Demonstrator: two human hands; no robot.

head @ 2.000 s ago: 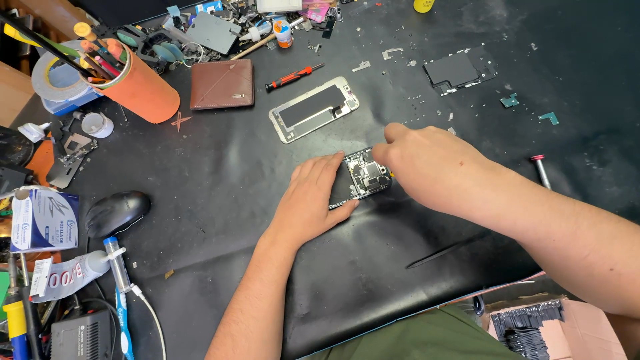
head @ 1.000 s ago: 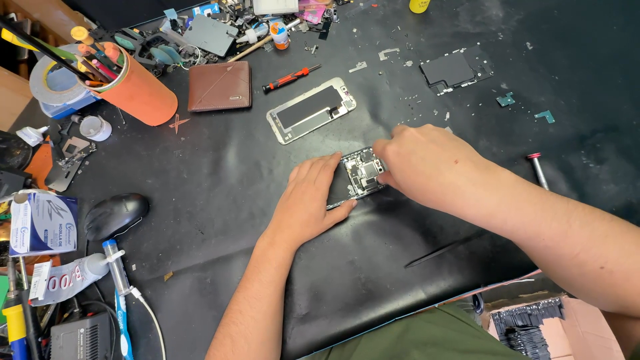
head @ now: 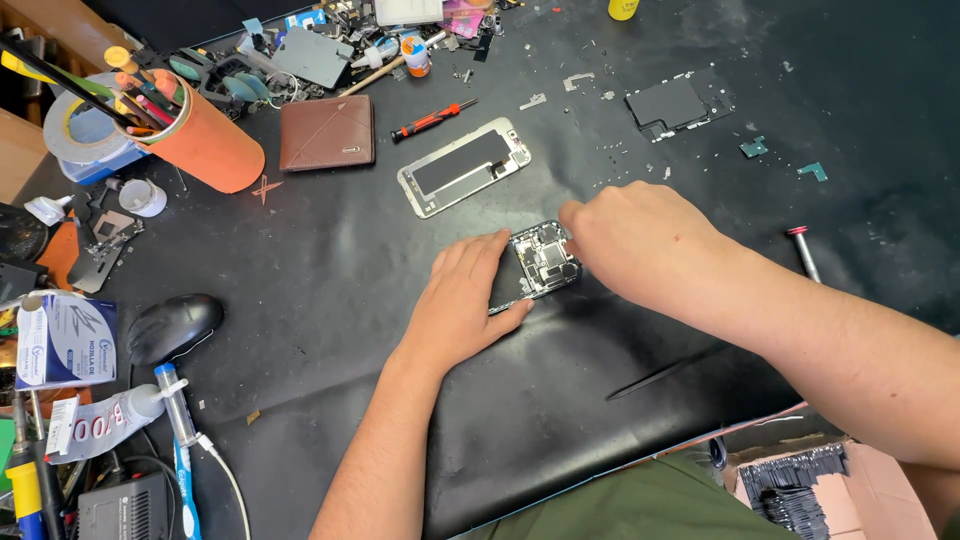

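Observation:
An opened smartphone body (head: 546, 259) lies on the black mat with its circuit boards showing at the right end. My left hand (head: 469, 289) spans its left part, thumb along the near edge and fingers at the far edge, holding it. At the phone's right end is my right hand (head: 637, 236), its fingers curled; whether a small tool sits between them is hidden. Beyond the phone lies a detached display assembly (head: 465, 169), with a red and black screwdriver (head: 433, 121) behind it.
A brown wallet (head: 328, 133) and an orange pen cup (head: 217, 142) stand left of the screwdriver. At the back right lie a black phone part (head: 675, 105) and small green pieces (head: 754, 147). A computer mouse (head: 175, 327) is at the left, a metal tool with a red end (head: 804, 255) at the right.

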